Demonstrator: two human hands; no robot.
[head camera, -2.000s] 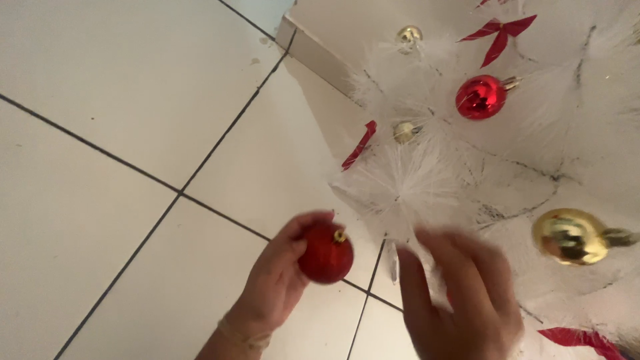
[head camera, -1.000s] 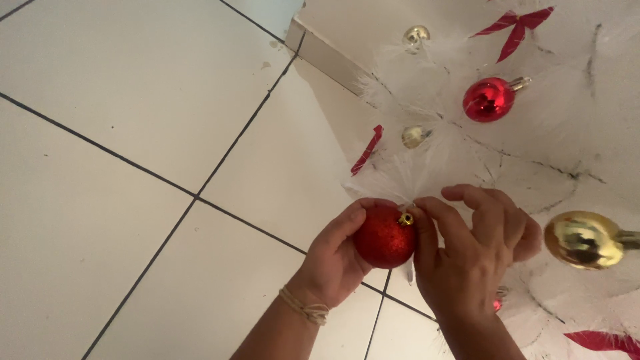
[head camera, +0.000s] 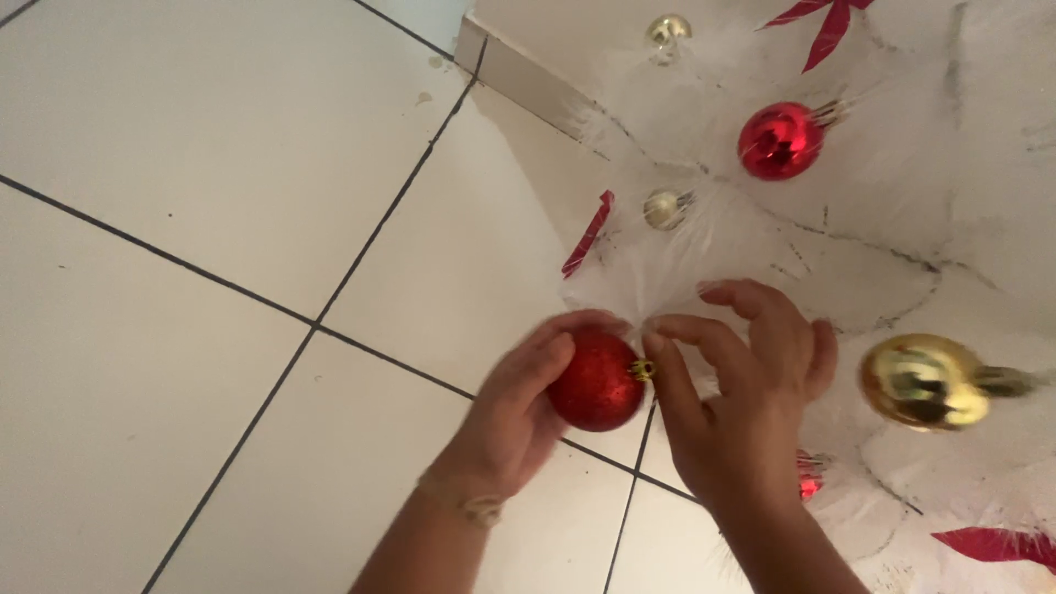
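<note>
My left hand (head camera: 516, 400) holds a glittery red Christmas ball (head camera: 596, 381) in its fingers, with the ball's gold cap (head camera: 642, 370) facing right. Close beside the cap, the thumb and index finger of my right hand (head camera: 738, 379) pinch the tip of a white tinsel branch (head camera: 652, 285). Whether a loop or hook lies between those fingertips is too small to tell. The branch belongs to a white artificial Christmas tree (head camera: 874, 206) that fills the right side.
On the tree hang a shiny red ball (head camera: 780, 141), a large gold ball (head camera: 924, 381), small pale gold balls (head camera: 662, 209) and red ribbons (head camera: 587, 234). Another red ball (head camera: 809, 475) is partly behind my right wrist. White floor tiles (head camera: 206, 247) lie at left, and a baseboard (head camera: 528, 78) runs behind.
Since two seconds ago, my hands have come together at the branch tip, the left one bringing the red ball rightward. Over the last second the ball's cap has turned toward my right fingertips.
</note>
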